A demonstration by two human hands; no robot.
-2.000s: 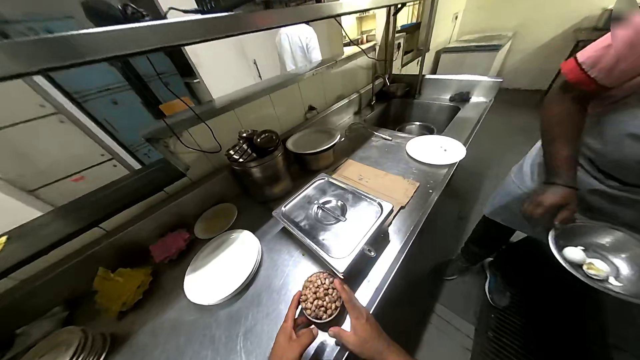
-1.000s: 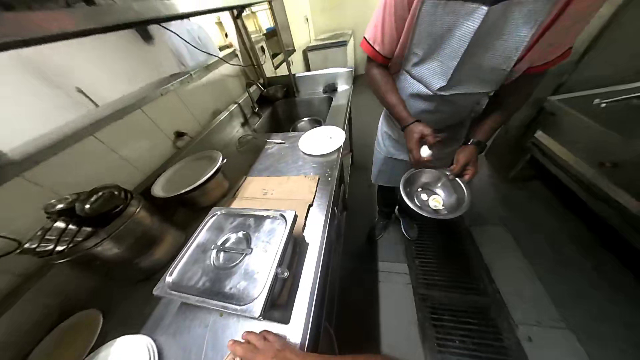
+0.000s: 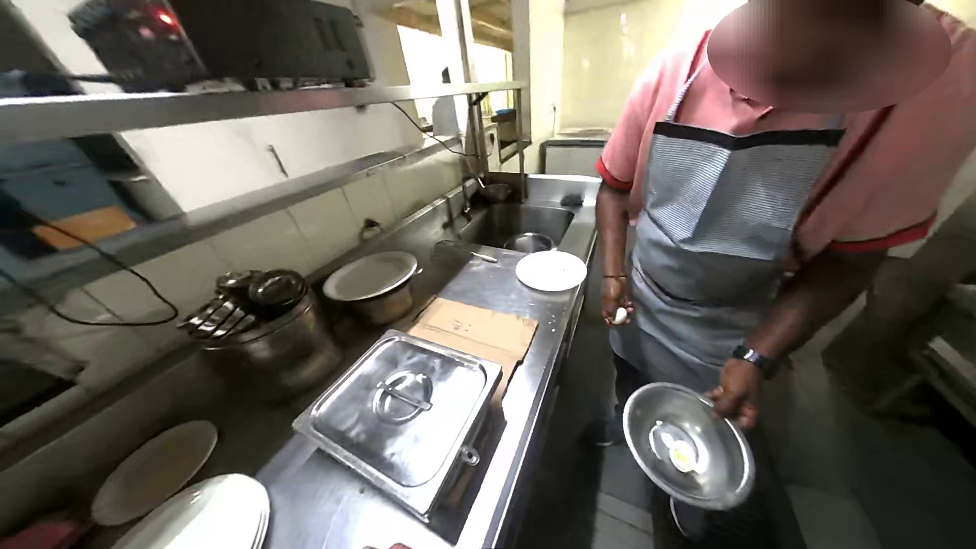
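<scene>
Only a sliver of fingers, seemingly of my right hand, shows at the bottom edge, below the lidded steel pan; what it touches is hidden. My left hand is out of view. The steel pan with its handled lid sits on the steel counter. Behind it lies a flat piece of cardboard. Stacked white plates are at the lower left, beside another plate.
At right a co-worker in a grey apron holds a steel bowl with egg pieces and a white item, perhaps an egg. A white plate lies near the sink. Pots line the wall; a shelf hangs above.
Two seconds ago both my hands held a small bowl of brown nuts or beans; neither that bowl nor my left hand is in view now. The co-worker's hand and steel bowl have moved apart.
</scene>
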